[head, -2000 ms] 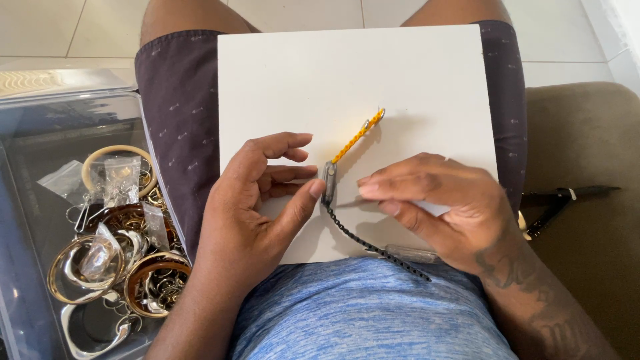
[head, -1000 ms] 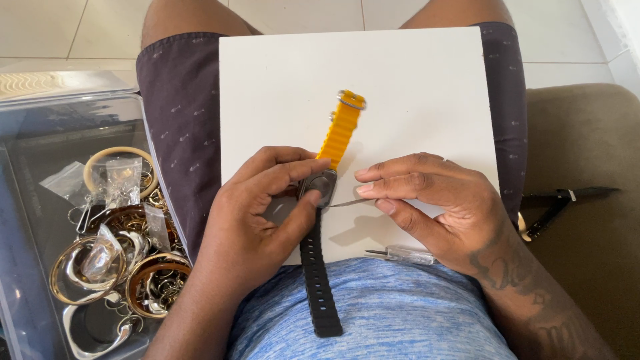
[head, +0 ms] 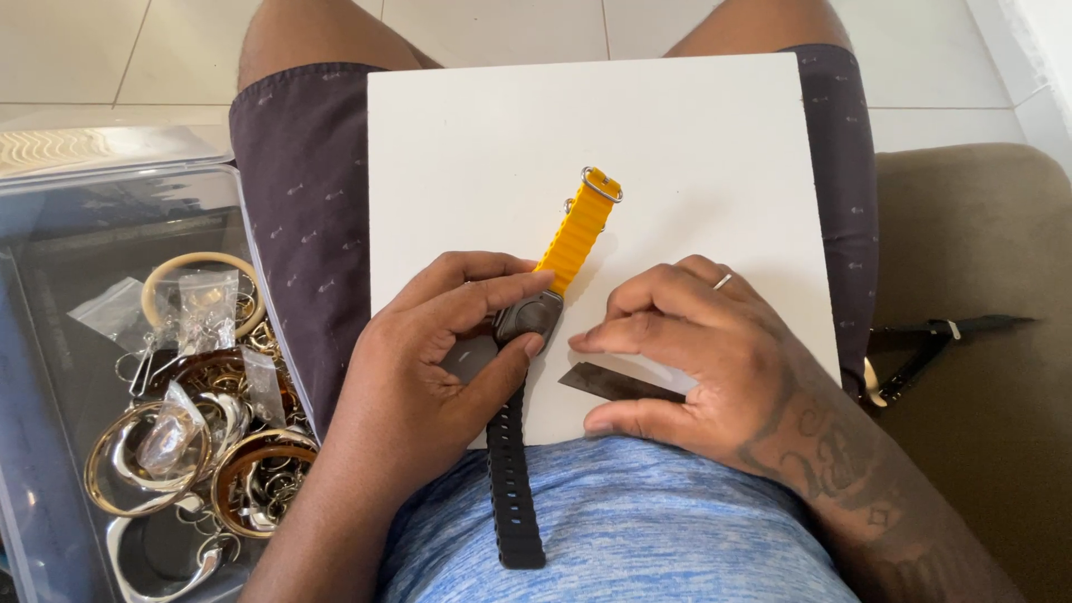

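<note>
My left hand (head: 456,343) grips a smartwatch case (head: 532,318) between thumb and fingers, its back facing up, over a white board on my lap. A ridged yellow strap (head: 576,230) with metal loops extends from the case's upper end. From the lower end a black strap (head: 509,486) with holes hangs down over my blue shirt. My right hand (head: 678,352) is just right of the watch, apart from it, its thumb and fingers spread around a flat, dark metal blade (head: 620,383). The blade's far end is hidden at the palm, so its hold there is unclear.
The white board (head: 670,109) rests across my thighs. At the left a clear plastic box (head: 50,234) holds bangles (head: 151,494), rings and small plastic bags (head: 209,310). Dark straps (head: 921,360) lie on the brown cushion (head: 963,226) at the right.
The watch has turned from edge-on to its back facing up, with the yellow strap now showing its broad side. The dark blade's flat side now shows, where it looked thin before.
</note>
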